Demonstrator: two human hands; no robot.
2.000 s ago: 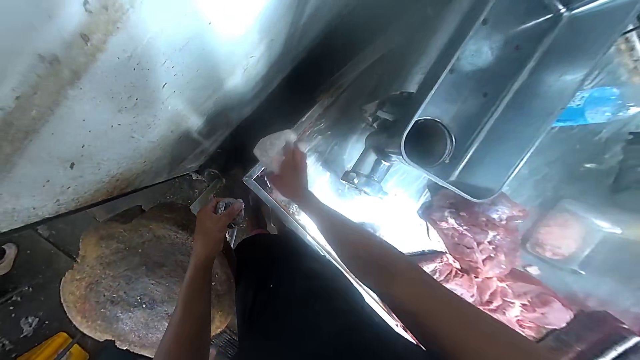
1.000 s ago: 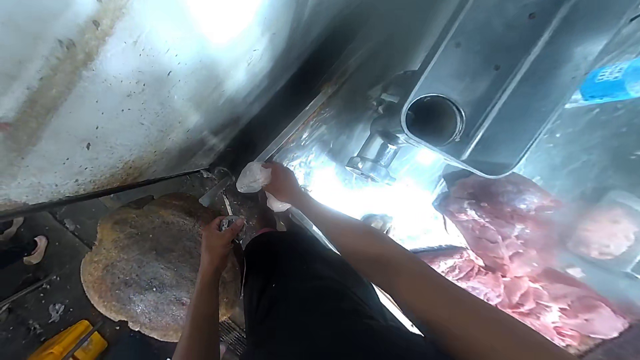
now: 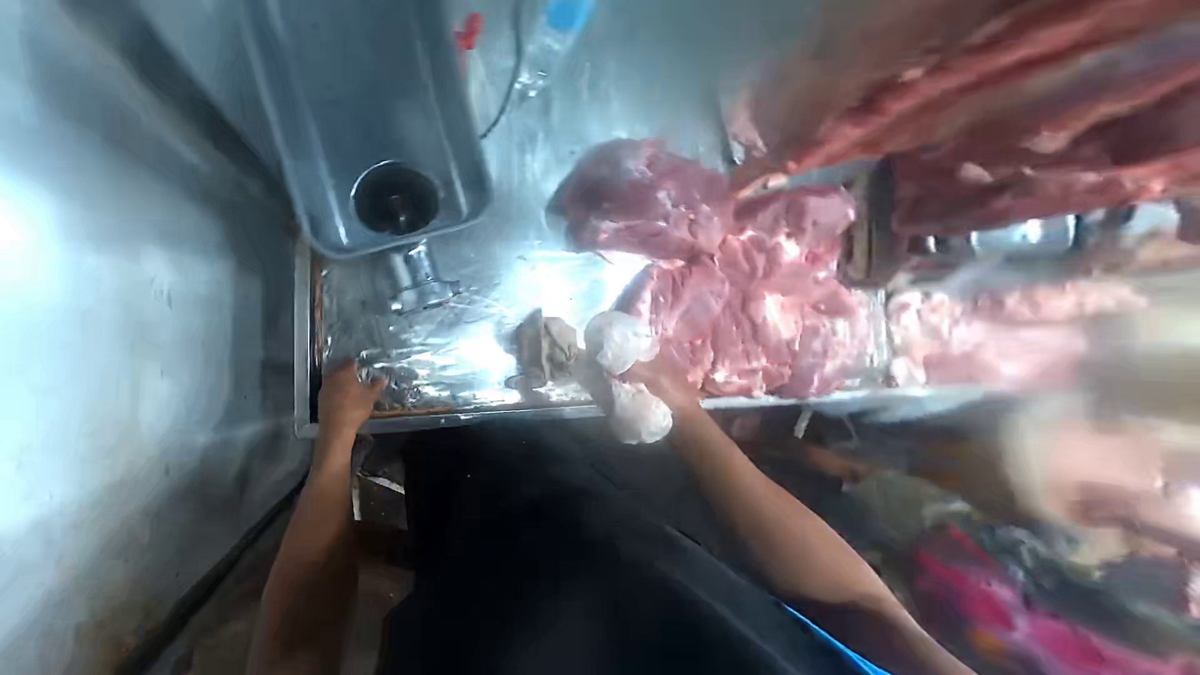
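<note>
My right hand (image 3: pixel 664 382) is closed on a bunched white cloth or plastic bag (image 3: pixel 622 343), which bulges out above and below the fingers. Just left of it a crumpled grey-brown cloth (image 3: pixel 547 345) lies on the metal counter (image 3: pixel 487 234). My left hand (image 3: pixel 347 398) is at the counter's near left corner, by some clear crumpled plastic (image 3: pixel 401 382); whether it grips this cannot be told. Large pieces of raw meat (image 3: pixel 731 309) lie to the right of my right hand.
A meat grinder's metal tray (image 3: pixel 375 103) with its round feed opening stands at the upper left, its outlet (image 3: pixel 422 281) below. A raised rim (image 3: pixel 487 417) edges the counter. More meat (image 3: pixel 1012 141) is at the upper right. A pale metal wall (image 3: pixel 131 328) rises at left.
The view has swung right, away from the round wooden block. My left hand has moved from beside that block to the counter corner. My right hand, still holding the white bundle, is now beside the meat.
</note>
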